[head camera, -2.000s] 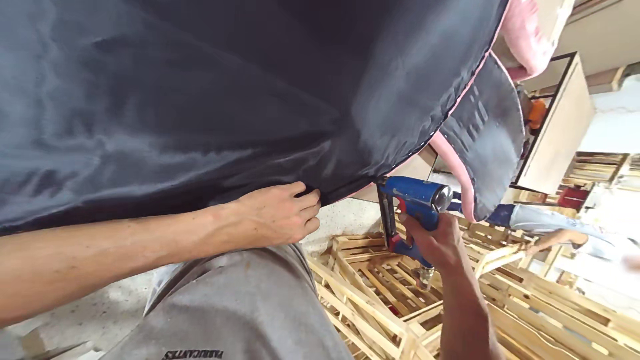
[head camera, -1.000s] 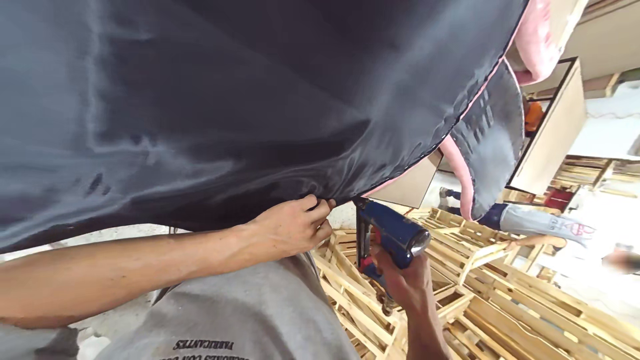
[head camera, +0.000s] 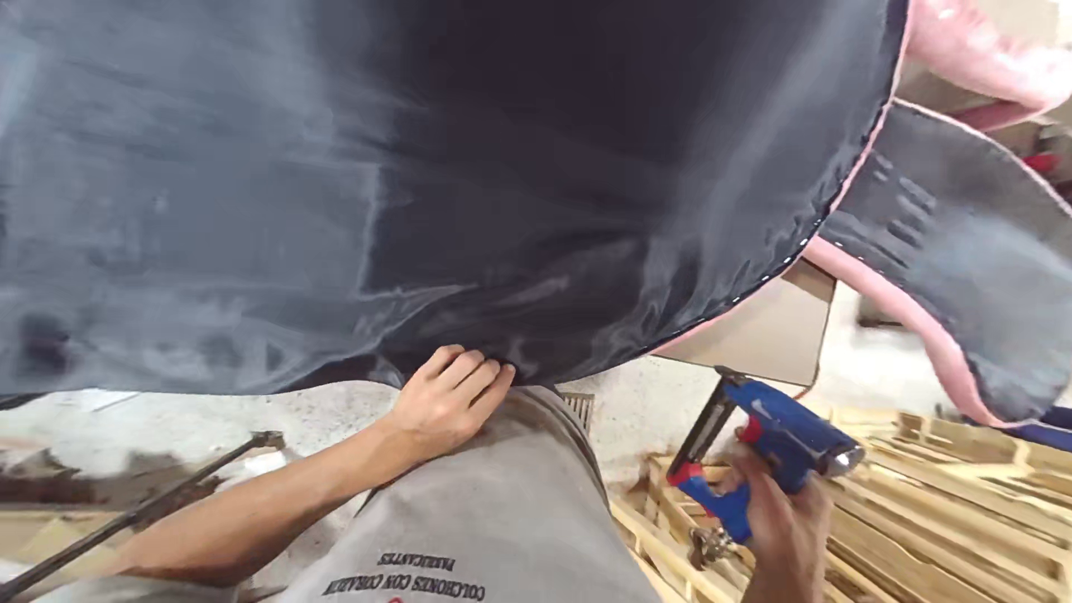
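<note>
Dark, shiny lining fabric (head camera: 519, 167) covers the large piece in front of me, with a row of staples along its curved right edge beside pink upholstery (head camera: 879, 285). My left hand (head camera: 452, 400) grips the fabric's lower edge, fingers curled over it, close to my body. My right hand (head camera: 779, 502) holds a blue pneumatic staple gun (head camera: 783, 427) by its handle, its nose pointing up and left. The gun is apart from the fabric, below and right of the stapled edge. What lies under the lining is hidden.
Pale wooden frames (head camera: 946, 502) are stacked at the lower right. A dark, pink-edged panel (head camera: 988, 251) juts out on the right. A dark bar (head camera: 151, 511) slants across the lower left. Behind the staple gun stands a flat beige board (head camera: 762, 327).
My right hand has drawn the staple gun away from the fabric's edge, where it was earlier. My left hand still holds the lower edge. The view has shifted.
</note>
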